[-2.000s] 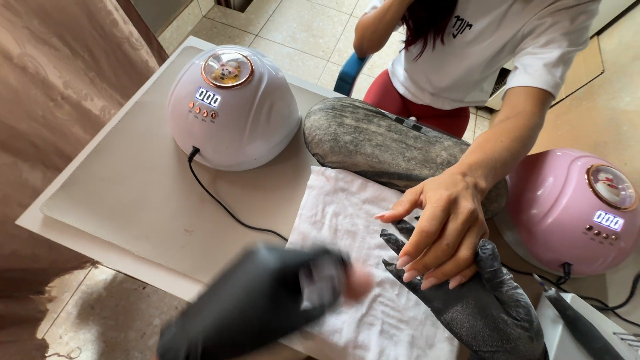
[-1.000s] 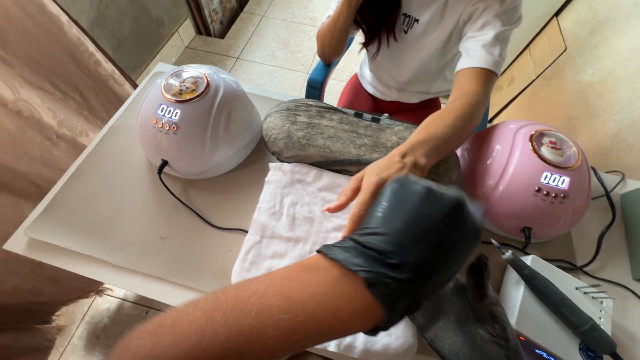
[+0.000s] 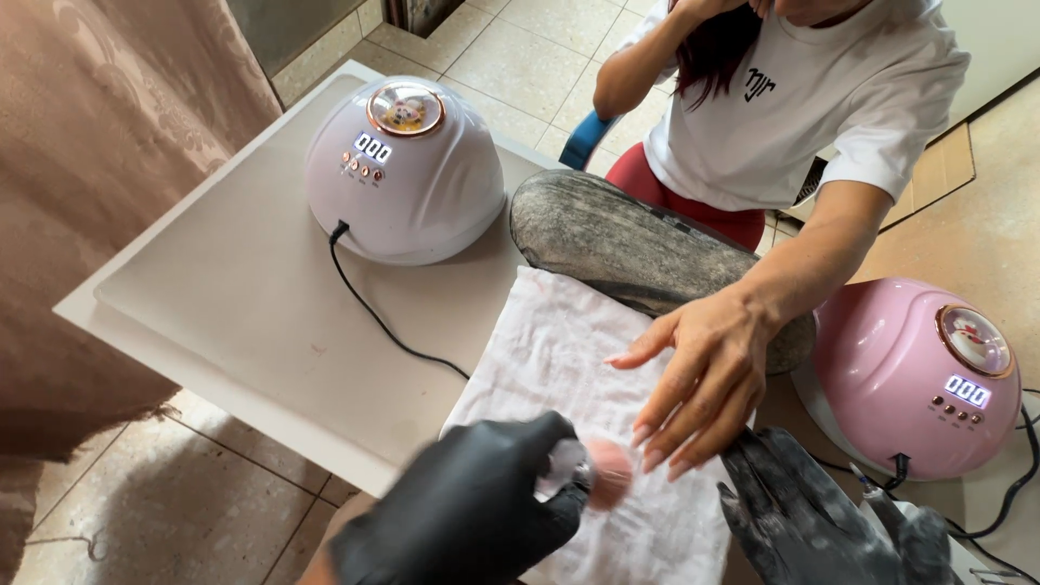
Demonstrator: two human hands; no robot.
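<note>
My left hand, in a black glove, is closed around a short clear or silvery handle with soft pinkish bristles, probably a dust brush; it is blurred. The bristles are over a white towel, just left of the other person's fingertips. That person's hand reaches down over the towel, palm down, fingers spread, with long nails. My right hand, in a black glove dusted with pale powder, lies with fingers extended just below and right of that hand. It holds nothing visible.
A white nail lamp stands on the table, its cord running toward the towel. A grey padded armrest lies behind the towel. At right are a pink nail lamp, black cords and a pen-like tool, partly hidden.
My left hand, reaching across over the other person's hand a second ago, has drawn back to the left. The bristles show again, and my right hand is less hidden.
</note>
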